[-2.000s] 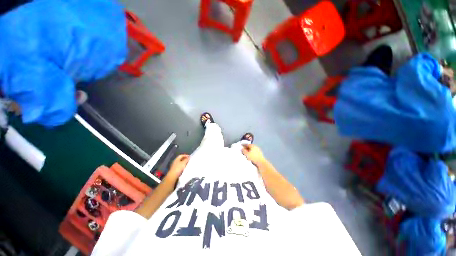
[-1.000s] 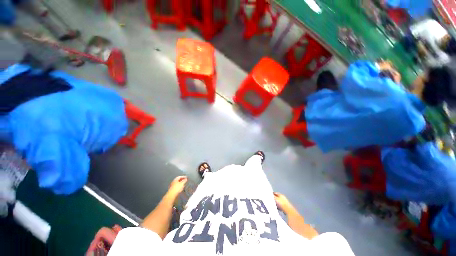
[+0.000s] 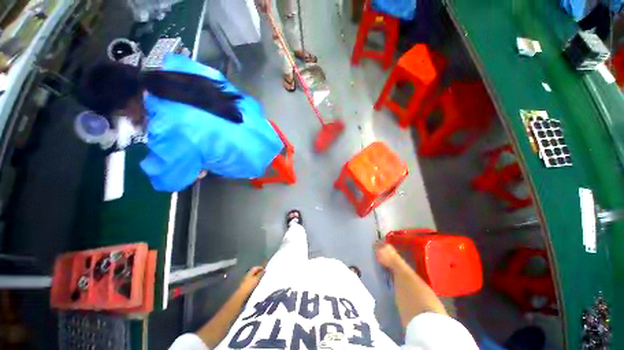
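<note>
My left hand hangs low beside my left leg. It is small in view and I cannot tell whether its fingers are closed; nothing shows in it. My right hand hangs beside my right side, near a bright red plastic stool. It is small too, and its fingers are not clear. Another red stool stands on the grey floor in front of me, slightly right. My feet are on the floor between two rows of benches.
A person in a blue smock sits at the left green bench. An orange-red divided tray is at lower left. Ahead, a person holds a red broom beside a dustpan. More red stools line the right green bench, which holds a perforated block tray.
I have moved forward along the aisle. The stools are nearer, the seated person ahead on the left shows more fully, and the workers on the right have mostly left view. The broom is now ahead.
</note>
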